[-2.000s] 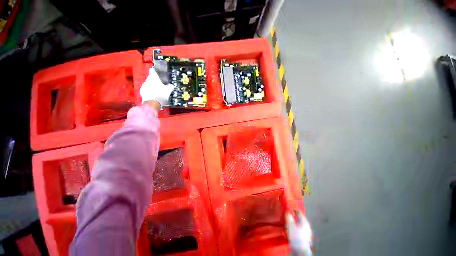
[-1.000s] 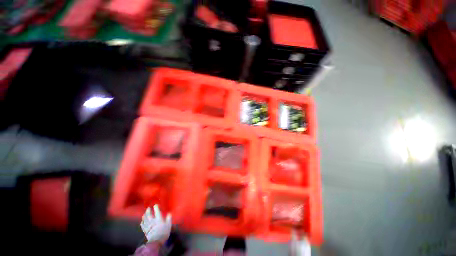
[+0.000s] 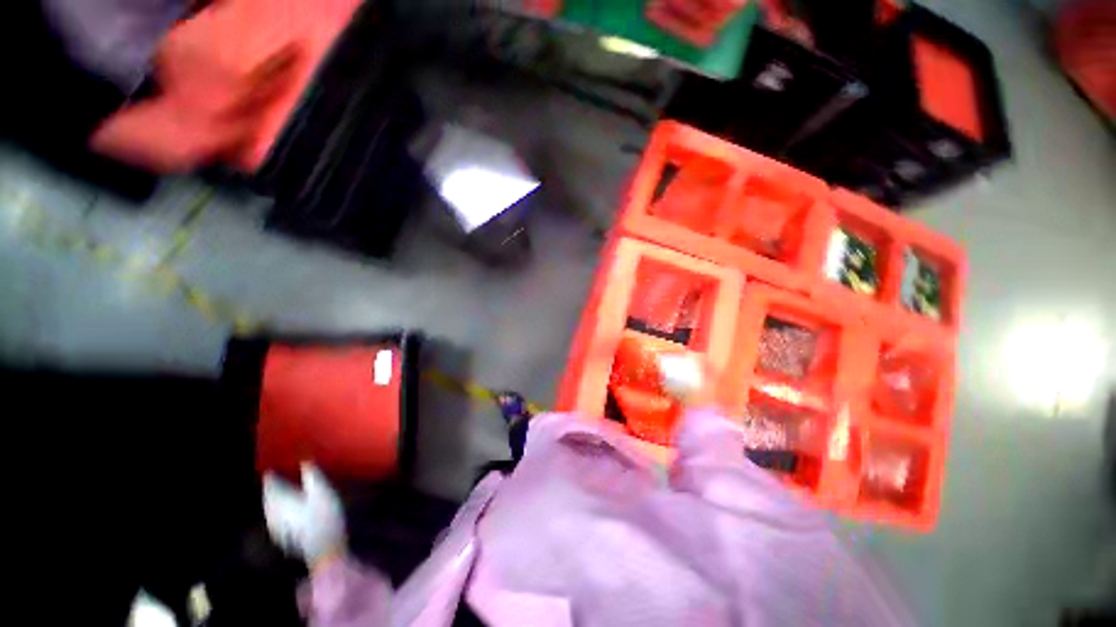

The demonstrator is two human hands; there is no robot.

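Note:
My left hand (image 3: 304, 514), in a white glove, is at the near edge of a black bin (image 3: 411, 398) with a red foam lining; its fingers are apart and I see nothing in it. My right hand (image 3: 682, 371), also gloved and blurred, is over the near-left pocket of the red-orange foam trays (image 3: 728, 331); whether it grips anything cannot be told. Clear-pink bubble bags (image 3: 787, 348) lie in several pockets. Two circuit boards (image 3: 853, 260) sit component side up in the far-right pockets.
Black bins (image 3: 955, 86) stand behind the trays. A green-matted bench (image 3: 728, 49) is at the top. Red foam (image 3: 324, 37) lies on a dark stack at upper left. Grey floor with yellow tape is at left. Blurred white objects (image 3: 153, 610) are at lower left.
The view has swung left, so the trays appear further right. My left hand has moved from the trays to the black bin. My right hand is now over the near-left tray pocket.

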